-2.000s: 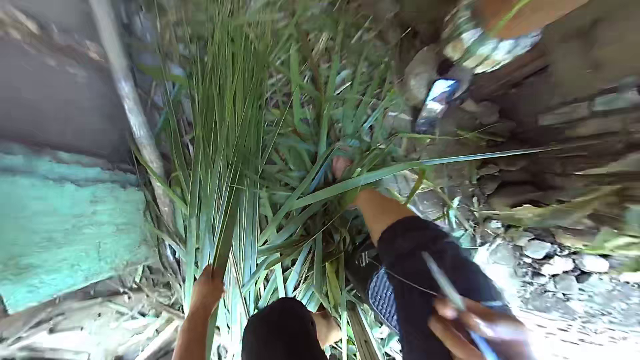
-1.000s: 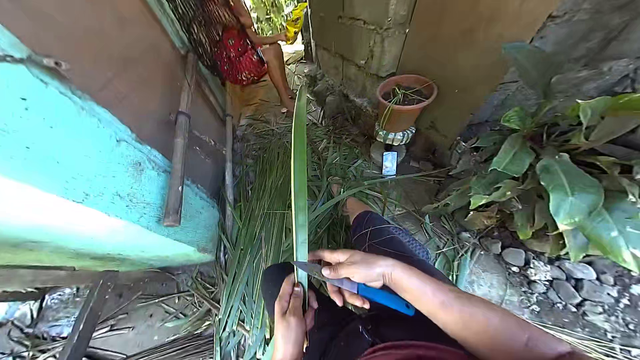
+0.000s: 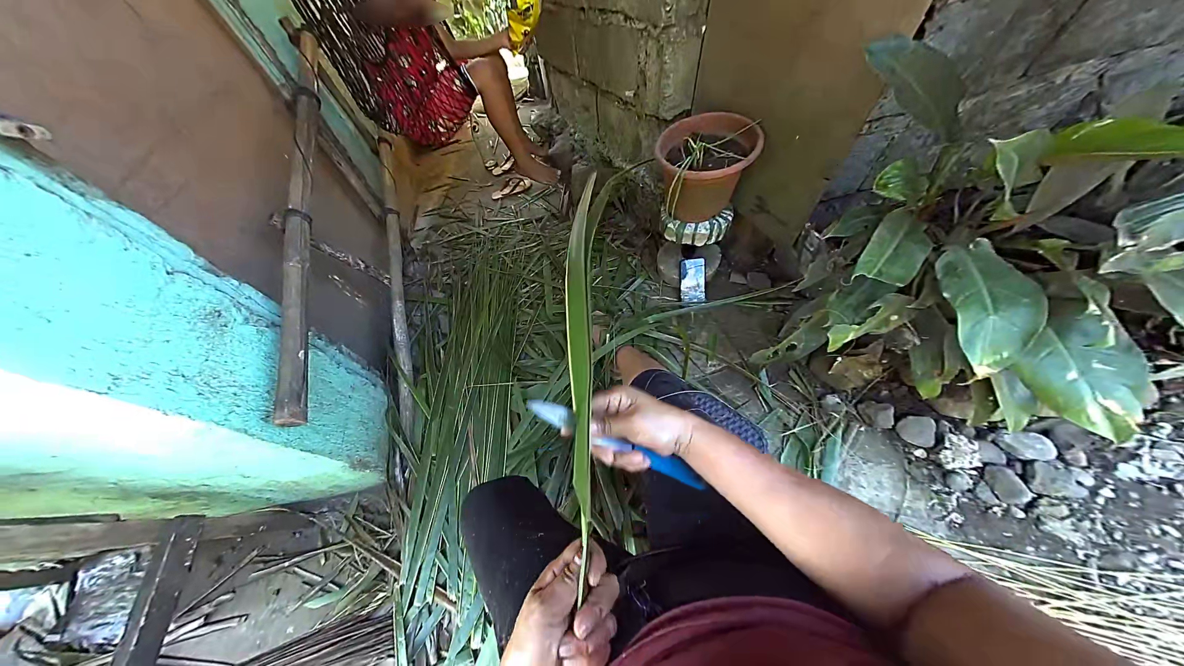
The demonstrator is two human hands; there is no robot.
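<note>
My left hand [image 3: 569, 606], low in the middle of the view, grips the lower end of a long green palm leaflet [image 3: 578, 342], which stands upright before me. A knife with a blue handle [image 3: 671, 465] is in my right hand [image 3: 634, 427], at about the leaflet's mid-length. Its blurred blade [image 3: 550, 414] points left across the leaflet; whether it touches is unclear. A heap of long green palm leaflets [image 3: 462, 370] lies on the ground by my legs.
A potted plant in a terracotta-coloured pot [image 3: 710, 166] stands ahead, a phone [image 3: 692, 280] propped below it. Bamboo poles [image 3: 296, 231] lean at the turquoise wall [image 3: 139, 342]. Another person [image 3: 499, 102] sits in a net hammock beyond. Leafy plants [image 3: 990, 296] and stones [image 3: 1008, 486] are on the right.
My left hand has gone from the leaflet heap to a single leaflet. Since one second ago, my right hand with the knife has moved up along it, away from my left hand. The view has tilted up.
</note>
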